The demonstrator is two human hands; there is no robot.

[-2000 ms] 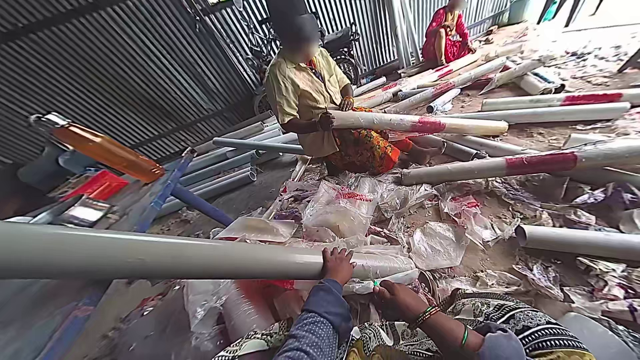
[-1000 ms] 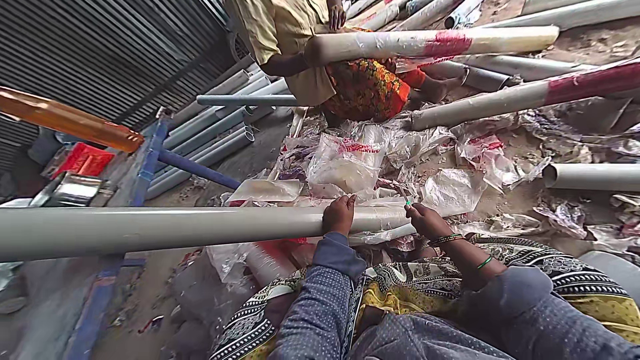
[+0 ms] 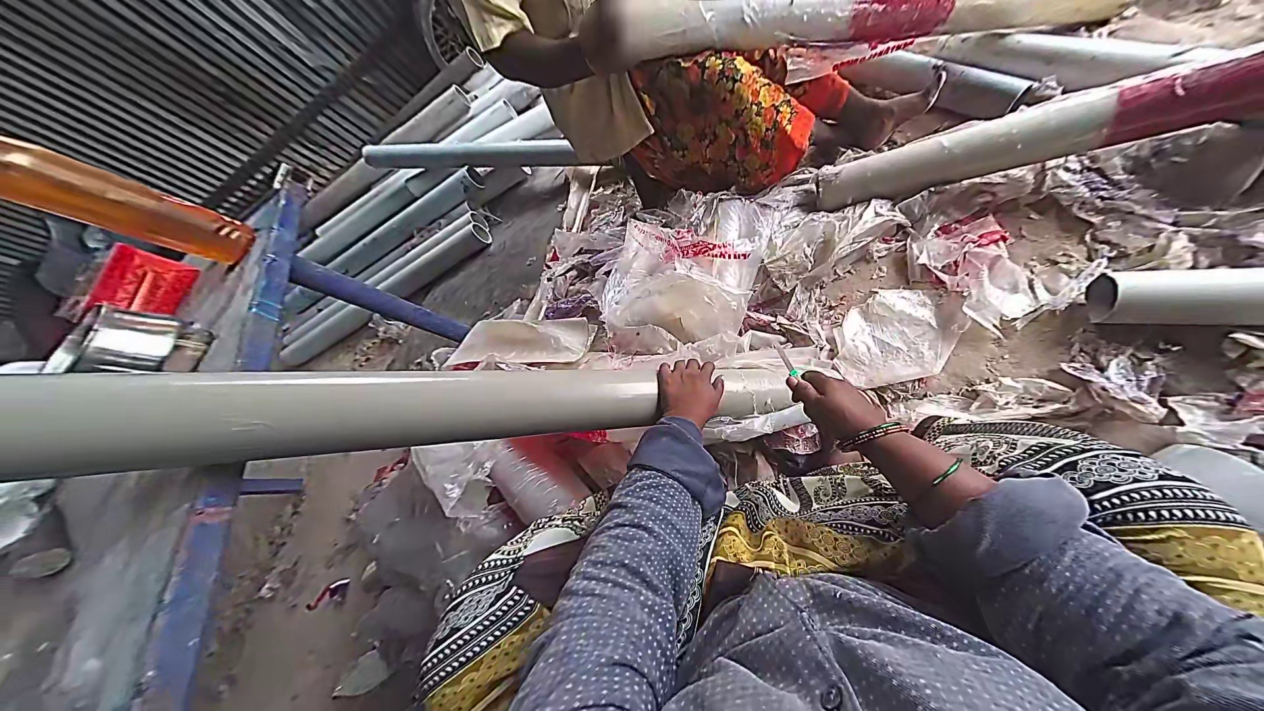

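Note:
A long grey plastic pipe runs from the left edge across to my hands. My left hand rests over the top of the pipe near its right end, fingers curled on it. By that end, my right hand grips a small tool with a green part and a thin pale tip; its kind is unclear. Thin clear plastic film lies around and below the pipe end. Crumpled plastic wrap with red print is on the ground just beyond.
Across from me a seated person in a floral cloth holds a pipe with a red band. More pipes are stacked at the left back. A blue metal frame supports my pipe's left part. Another banded pipe lies at the right.
The view has tilted down and shifted. My left hand stays on the pipe, while my right hand, with the small tool, is now raised a little off the pipe end.

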